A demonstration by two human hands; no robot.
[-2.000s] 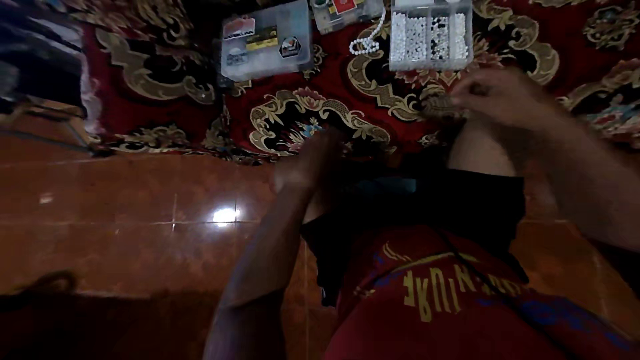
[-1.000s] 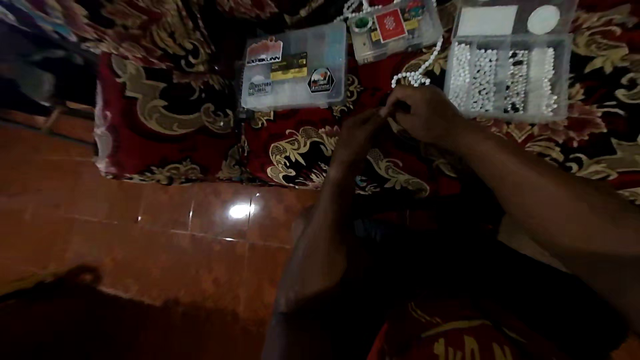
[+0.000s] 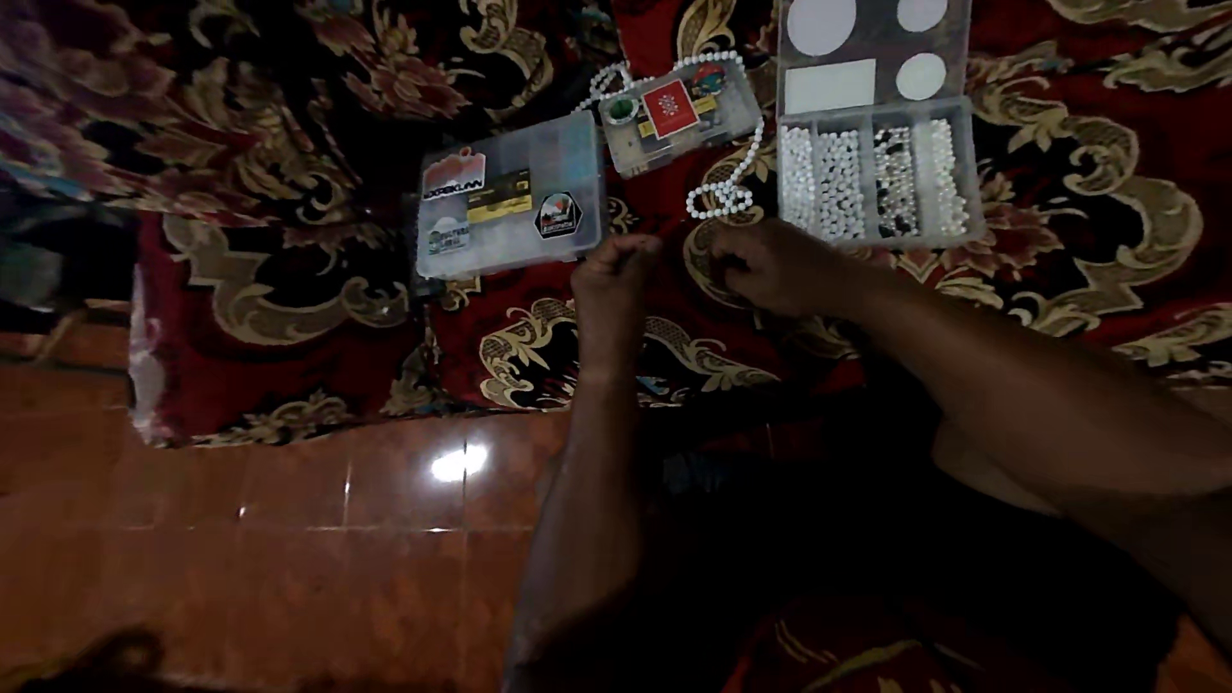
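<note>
Over the patterned cloth, my left hand (image 3: 616,274) has its thumb and forefinger pinched together; whether something thin is between them is too dark to tell. To its right, apart from it, my right hand (image 3: 770,265) is held with curled fingers, just below the looped end of a strand of white beads (image 3: 753,154). That strand runs up over a small clear plastic case (image 3: 664,144), which bears a red card (image 3: 669,108). Close to the right hand lies an open compartment box (image 3: 974,207) with white beads and some black-and-white ones.
A larger shut plastic organizer (image 3: 510,197) with stickers lies left of the small case. The red, black and gold floral cloth (image 3: 279,279) covers the raised surface, and its edge hangs above an orange tiled floor (image 3: 385,558).
The hands, together near the bead strand one second ago, are now apart. Two seconds ago the right hand was below the bead box and the left was lower, near the cloth's edge.
</note>
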